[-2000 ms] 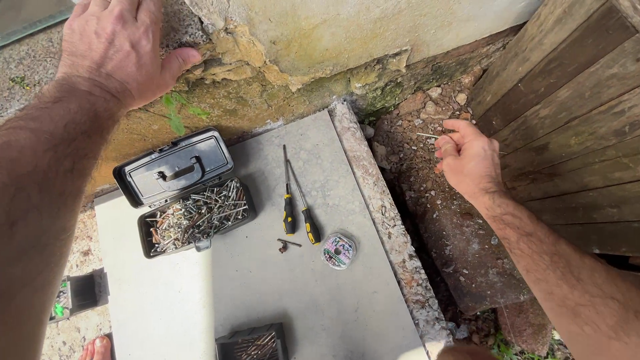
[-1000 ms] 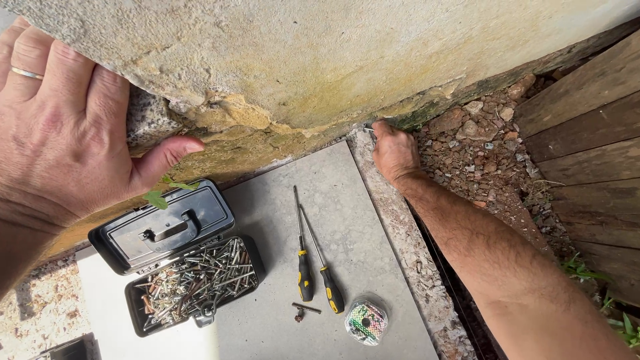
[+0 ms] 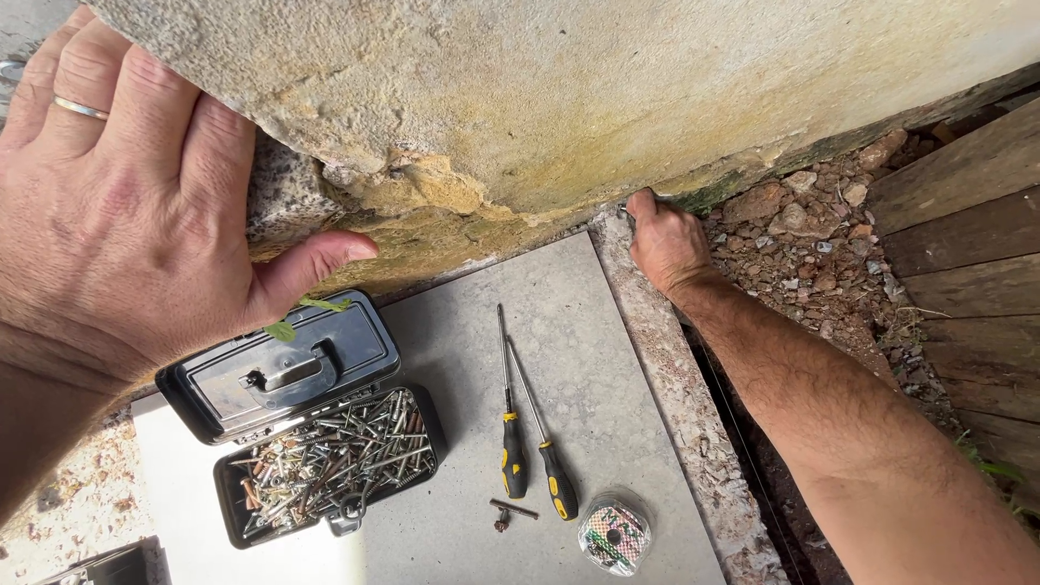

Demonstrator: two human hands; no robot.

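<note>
My left hand (image 3: 134, 183), a ring on one finger, rests spread on the stone ledge at the upper left. My right hand (image 3: 668, 244) is closed at the wall's foot, by the end of the concrete edge, with a small metallic bit showing at its fingers; what it is cannot be made out. Below my left hand lies an open black plastic box (image 3: 280, 370) full of screws (image 3: 341, 459). Two screwdrivers with black and yellow handles (image 3: 513, 455) (image 3: 558, 481), a drill chuck key (image 3: 512, 510) and a round spool in clear wrap (image 3: 615, 532) lie on the grey tile.
The plastered wall (image 3: 569, 97) crosses the top, its lower edge crumbling. Rubble (image 3: 800, 223) and wooden boards (image 3: 975, 244) are at the right. A dark gap (image 3: 743, 455) runs beside the concrete edge (image 3: 670, 382). Part of another black box (image 3: 106, 565) shows at the lower left.
My right hand was over the rubble near the boards with a thin metal piece two seconds ago; it has moved left to the wall's foot. The view has moved closer to the wall.
</note>
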